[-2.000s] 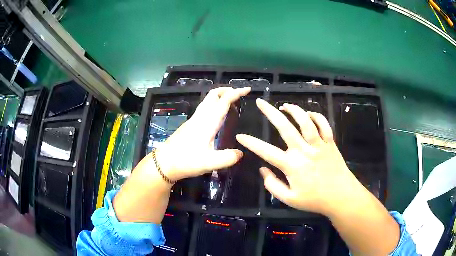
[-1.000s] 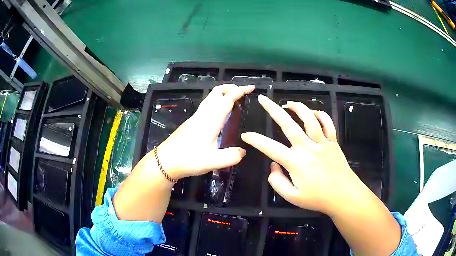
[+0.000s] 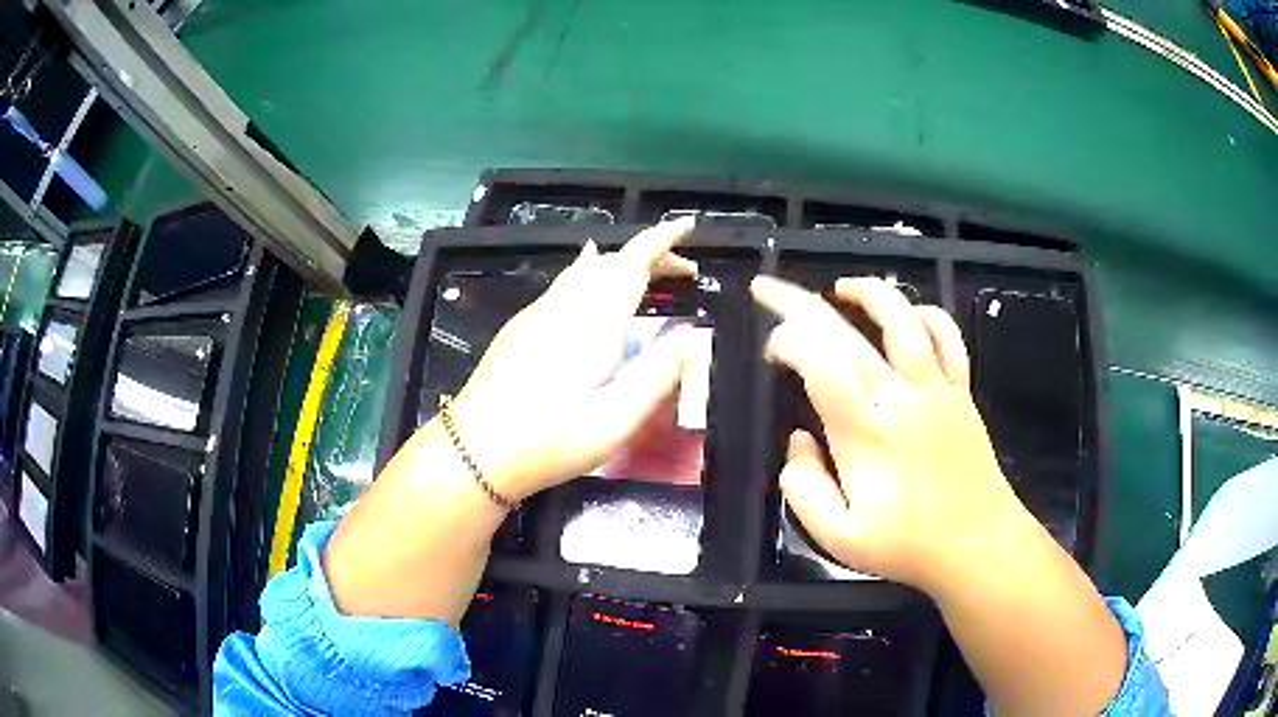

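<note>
A black phone tray [image 3: 589, 577] with four slots in a row lies in front of me. My left hand [image 3: 589, 371] is over the second slot, thumb and index finger apart over a lit smartphone [image 3: 673, 455], which lies in the slot and is partly covered by the hand. It shows a pale and pinkish picture. Whether the fingers touch it cannot be told. My right hand [image 3: 869, 420] is over the third slot, fingers spread and bent, somewhat blurred, holding nothing. It covers most of the phone there. A dark phone [image 3: 1027, 378] lies in the fourth slot.
Phones with red text [image 3: 624, 658] lie in the nearer row. Another tray [image 3: 484, 210] shows behind. More trays with phones [image 3: 157, 385] stand at left, beyond yellow tape [image 3: 304, 441] and a metal frame bar [image 3: 210, 140]. A white curling strip [image 3: 1212, 560] is at right.
The phone in the second slot, tilted and dark before, now faces up with a bright picture. The first slot's screen has gone dark. My right fingers have bent and moved slightly right.
</note>
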